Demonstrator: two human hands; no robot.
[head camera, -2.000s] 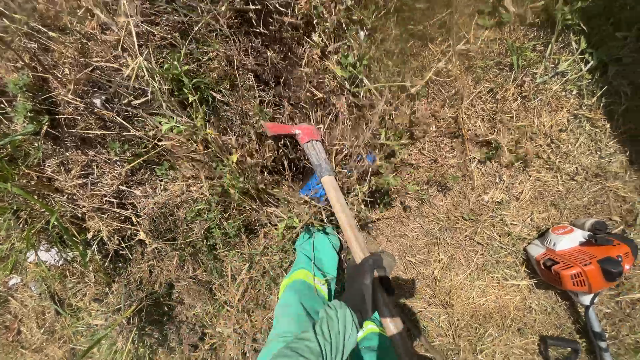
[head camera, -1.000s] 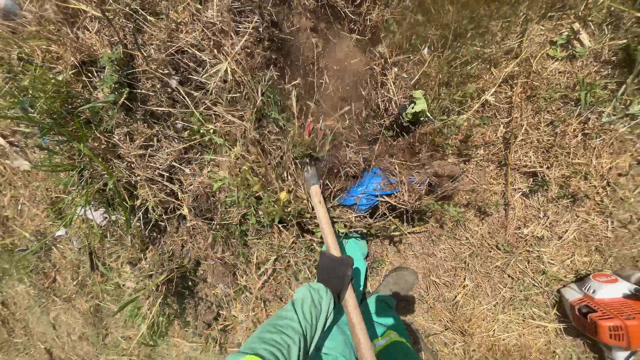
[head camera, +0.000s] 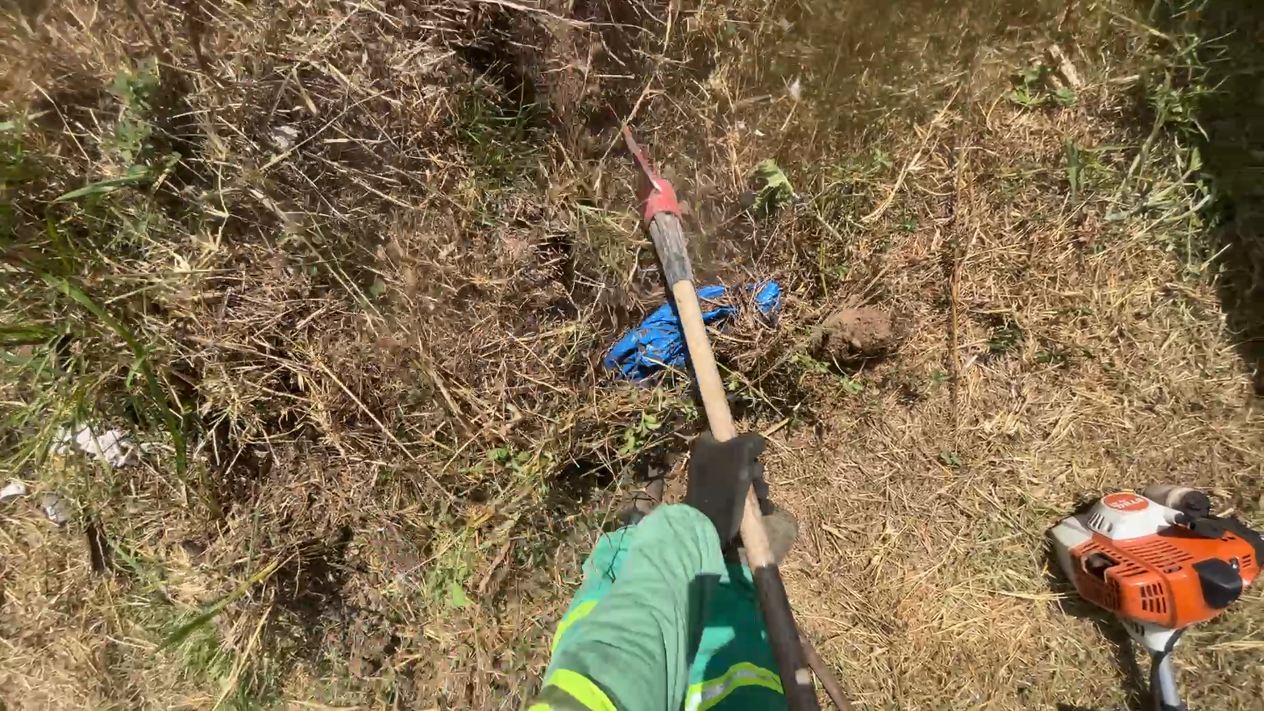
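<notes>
My left hand (head camera: 726, 489), in a dark glove with a green sleeve behind it, is closed around the wooden handle (head camera: 704, 360) of a long digging tool, a hoe or mattock. The tool's red metal head (head camera: 657, 193) is at the upper middle, above dry grass and soil, its blade seen nearly edge-on. Beneath the handle lies a crumpled blue plastic piece (head camera: 647, 346), partly covered by straw. The darker lower handle runs out of the bottom of the view. My right hand is not in view.
An orange and white engine unit (head camera: 1150, 563) of a STIHL power tool lies on the dry grass at right. A clod (head camera: 857, 331) sits right of the blue plastic. White scraps (head camera: 99, 444) lie at left. My green-trousered legs are below.
The red head was low in the grass amid dust one second ago; now it shows higher up and clear of the stems. My left hand has stayed on the handle.
</notes>
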